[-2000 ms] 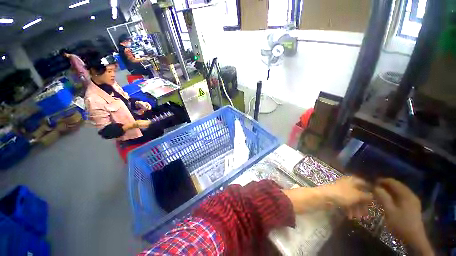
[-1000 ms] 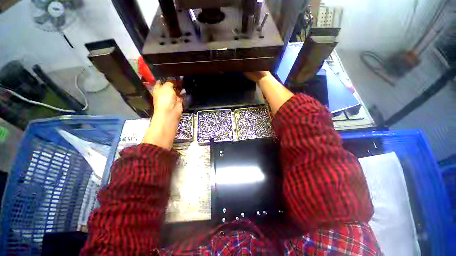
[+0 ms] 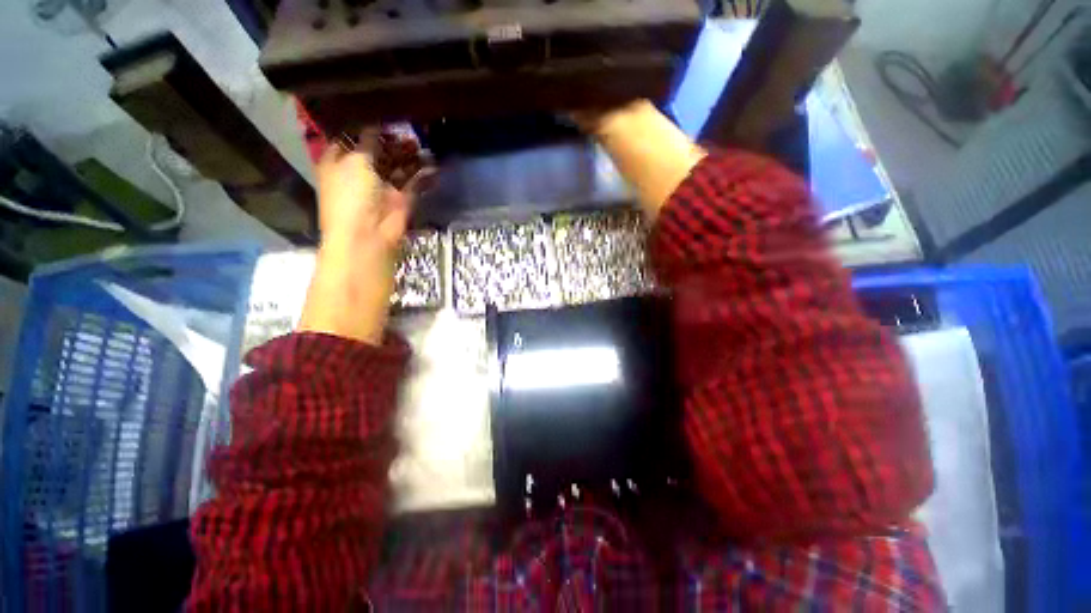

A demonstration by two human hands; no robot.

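Observation:
My left hand (image 3: 365,198) is at the left front edge of the press die set (image 3: 479,60), blurred, its fingers partly in shadow; what it holds, if anything, cannot be made out. My right hand (image 3: 622,122) reaches under the block's right side, its fingers hidden. A dark panel (image 3: 514,176) with a bluish sheen lies under the block between the hands. A glossy black sheet-metal panel (image 3: 574,419) lies in front of me with a white glare stripe and several tiny silver fasteners near its close edge. Three fastener trays (image 3: 500,266) full of silver bits sit between press and panel.
A left blue crate (image 3: 72,269) holds white paper and a dark part. A right blue crate (image 3: 1035,359) holds a white packing sheet (image 3: 957,419). Dark angled guards (image 3: 215,132) flank the press. Newspaper (image 3: 449,407) lies left of the panel. A blue folder (image 3: 843,168) is at right.
Over the last second the view has shifted closer to the press bed. Both hands remain at the press, and more bluish surface shows between them. Earlier, the view faced left with both hands close together over the trays.

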